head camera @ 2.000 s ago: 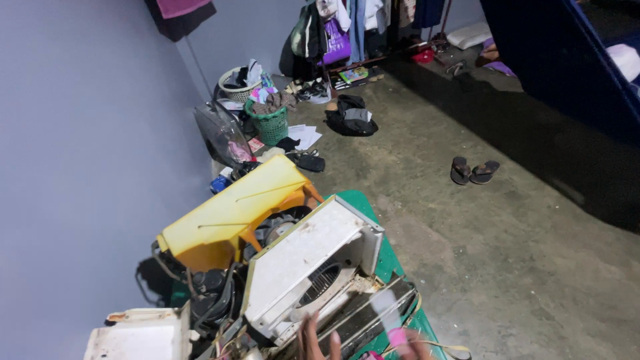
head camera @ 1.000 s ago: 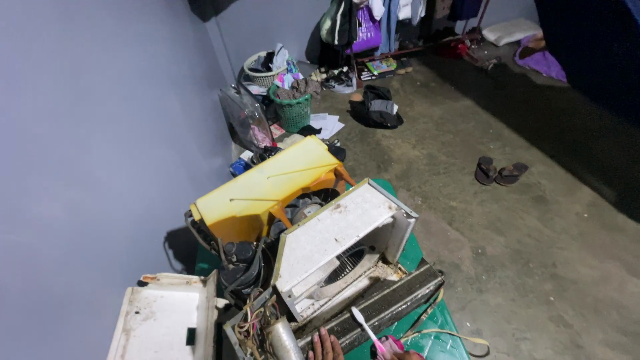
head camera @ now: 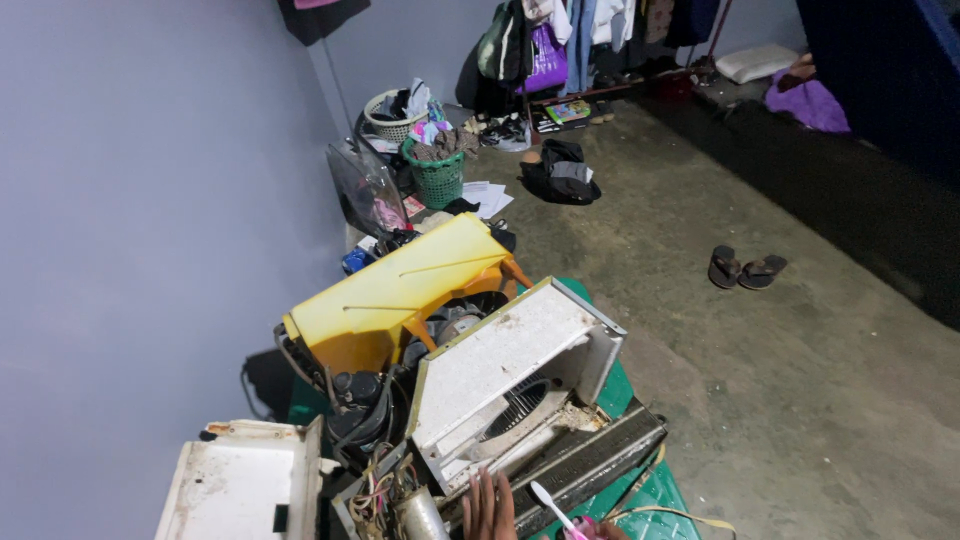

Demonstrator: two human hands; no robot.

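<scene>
At the bottom edge, my left hand (head camera: 489, 507) has its fingers raised and slightly apart beside a metal capacitor (head camera: 422, 516) and wires; it holds nothing visible. My right hand (head camera: 600, 530), mostly cut off by the frame, grips a pink and white toothbrush (head camera: 553, 508), bristle end pointing up and left. Both are at a dark finned coil (head camera: 592, 469) of an opened air conditioner. Behind it stands the white blower housing (head camera: 510, 360) with a round fan (head camera: 517, 405) inside. A black compressor (head camera: 358, 409) and a yellow plastic shroud (head camera: 397, 289) lie farther back left.
A green plastic table (head camera: 660, 499) bears the unit. A dirty white panel (head camera: 240, 480) is at lower left by the wall. Beyond are a green basket (head camera: 437, 184), a white basket (head camera: 394, 127), a black bag (head camera: 559, 176), papers (head camera: 486, 200), flip-flops (head camera: 742, 268) and hanging clothes (head camera: 581, 37).
Two seconds ago my blurred hands were raised over the coil; now they are lower, at the frame's bottom edge. The toothbrush stays in my right hand. The view has shifted.
</scene>
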